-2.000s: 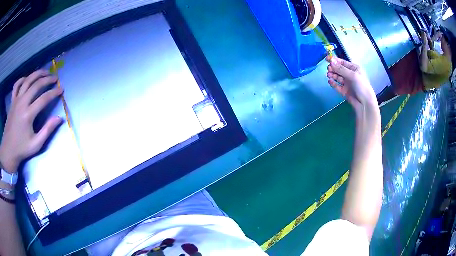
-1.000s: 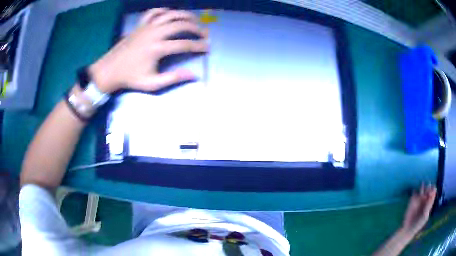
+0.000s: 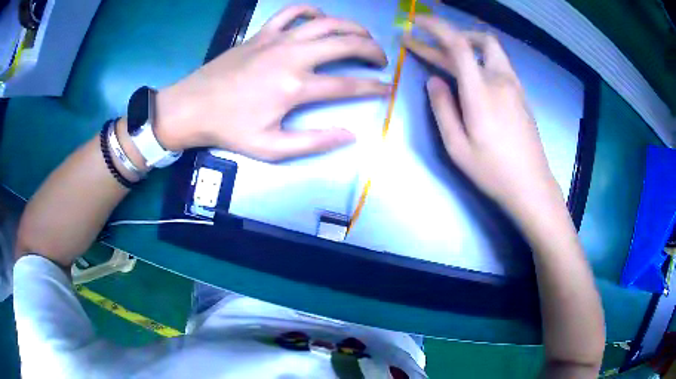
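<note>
The display lid [image 3: 459, 229] lies on the green work surface, silvery-white with a wide black border. A thin orange-yellow cable [image 3: 365, 194] runs across it to a small connector [image 3: 332, 226] near the black border. A piece of yellow tape [image 3: 405, 12] crosses the cable near its far end. My left hand [image 3: 278, 89] rests on the panel left of the cable, fingers spread, a fingertip at the cable. My right hand [image 3: 485, 111] is over the panel right of the cable, its fingertips close to the cable below the tape. Whether tape is under those fingertips cannot be told.
A blue tape dispenser [image 3: 651, 218] stands at the right edge. A pale dispenser [image 3: 46, 55] is at the upper left. A thin white wire [image 3: 159, 221] leaves the panel's lower left corner. A ribbed pale rail [image 3: 608, 63] runs along the far side.
My right hand has moved from the tape dispenser onto the panel beside the cable. My left hand stays spread on the panel. The camera view has turned.
</note>
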